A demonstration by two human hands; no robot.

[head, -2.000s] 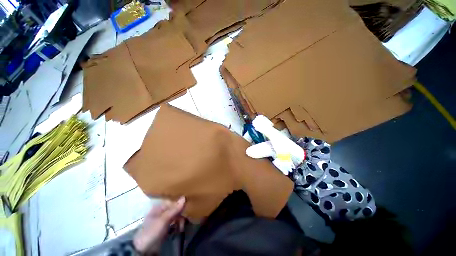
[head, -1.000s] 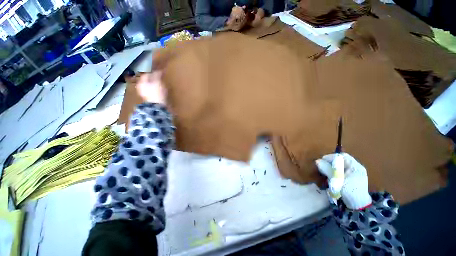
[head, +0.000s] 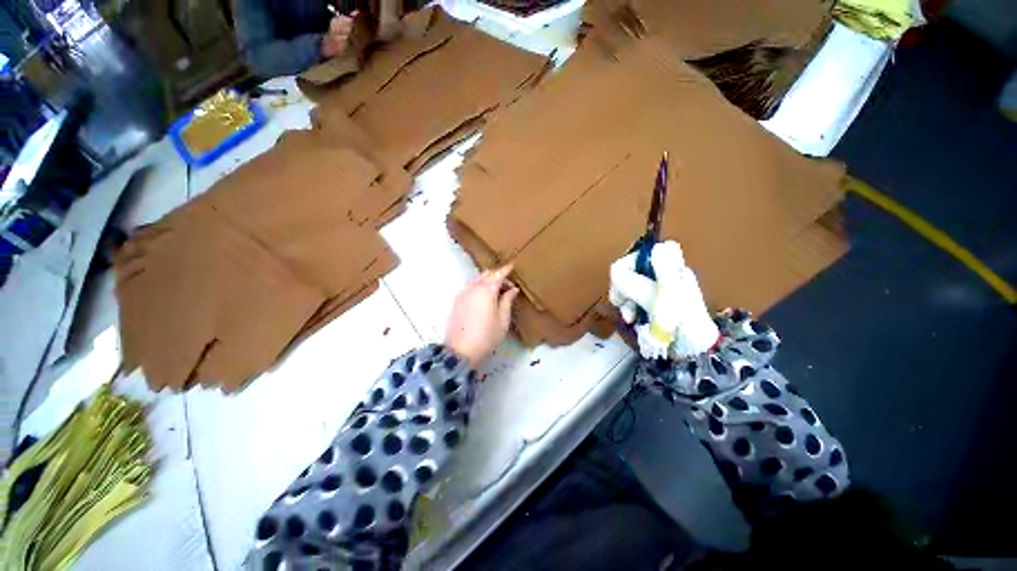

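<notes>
A large stack of brown cut panels point(head: 625, 145) lies on the white table at the centre right. My left hand point(head: 482, 318) is bare, with its thumb and fingertips at the lower left edge of the stack; whether they pinch a panel is hard to tell. My right hand point(head: 666, 301), in a white glove with a red cuff, is closed on dark-handled scissors point(head: 658, 206). The blades point up over the stack and look closed. A second brown panel stack point(head: 245, 262) lies fanned at the left.
Yellow strips point(head: 84, 485) lie at lower left, and a blue-rimmed tray point(head: 215, 126) at upper left. More brown panels and a person's hand point(head: 338, 36) are at the far side. The table's front edge point(head: 524, 474) runs diagonally; dark floor lies right.
The panel first held at the front was swung to the left, and my left hand has since moved back right to the right stack's edge. The scissors have come up from the table gap to above the stack.
</notes>
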